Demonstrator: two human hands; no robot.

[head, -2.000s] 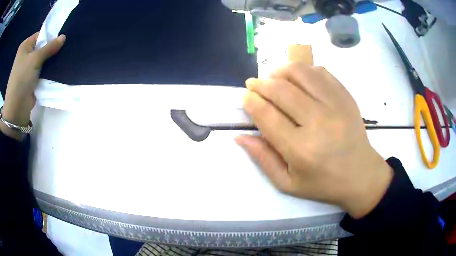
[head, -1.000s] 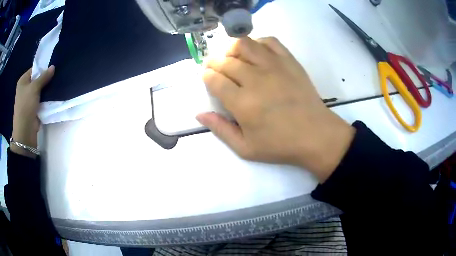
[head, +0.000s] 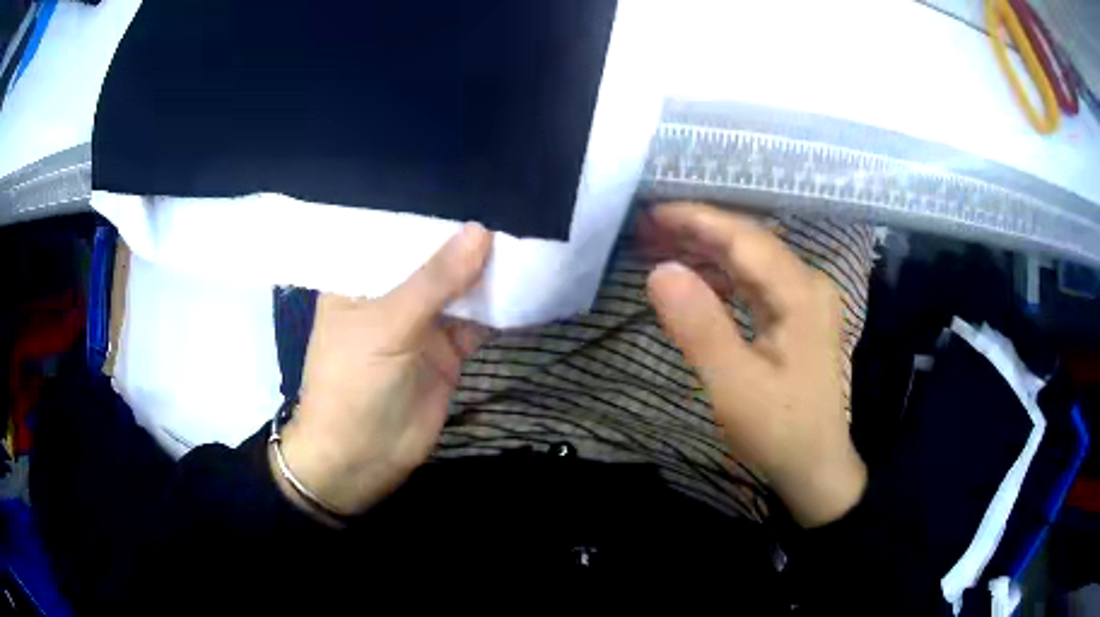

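A dark panel point(head: 362, 109) lies over a white lining piece point(head: 591, 259), whose white border shows along the near and right sides. The pair lies over the front table edge and hangs a little past it. My left hand point(head: 392, 362) holds the near edge, thumb on top by the dark panel's lower edge, fingers beneath and mostly hidden. My right hand point(head: 760, 338) is off the cloth to the right, fingers apart and curved, holding nothing, above the striped lap cloth point(head: 567, 386).
The grey ruler tape point(head: 844, 169) runs along the table edge. Shears with yellow point(head: 1023, 66) and red handles lie at the upper right, cut off. A pile of dark pieces with white borders point(head: 965, 434) is low at right. White pieces point(head: 199, 344) are low at left.
The view has tilted down, and the machine head is out of it. The panel and lining have come over the front edge. My left hand has moved to their near edge; my right hand has come off the table.
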